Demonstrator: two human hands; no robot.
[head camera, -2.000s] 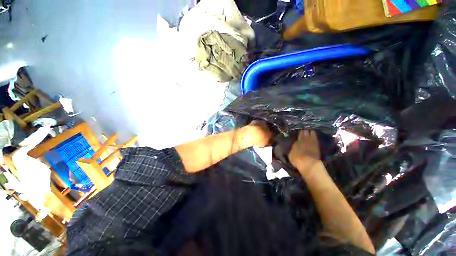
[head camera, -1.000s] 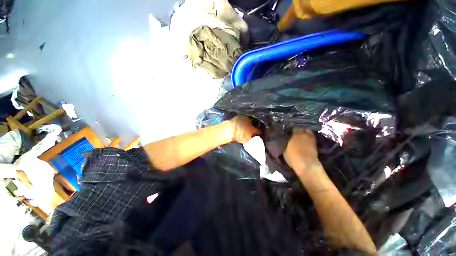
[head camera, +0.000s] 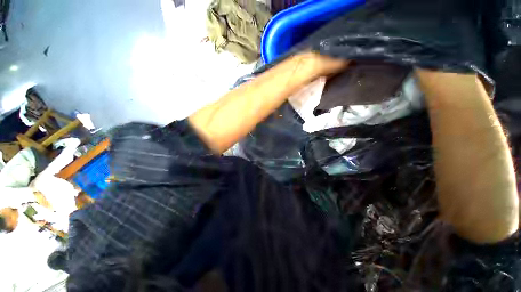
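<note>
A black plastic bag (head camera: 394, 34) lies in front of me, its edge raised over both my wrists. Both forearms reach under that edge, and both hands are hidden there. Dark brownish cloth (head camera: 365, 85) and white cloth (head camera: 371, 114) show in the opening between my forearms. What my hands hold cannot be seen. More shiny black plastic (head camera: 383, 222) lies below the opening. The frame is blurred.
A blue plastic rim (head camera: 273, 35) curves beside the bag at the top. Olive-khaki cloth (head camera: 243, 25) lies on a pale pile left of it. A wooden chair with a blue seat (head camera: 94, 177) and a small wooden stool (head camera: 48, 130) stand at the left.
Both forearms have moved up and further apart, and my hands have gone out of sight under the bag's edge. The bag is opened wider and more white cloth shows. The wooden table has left the view.
</note>
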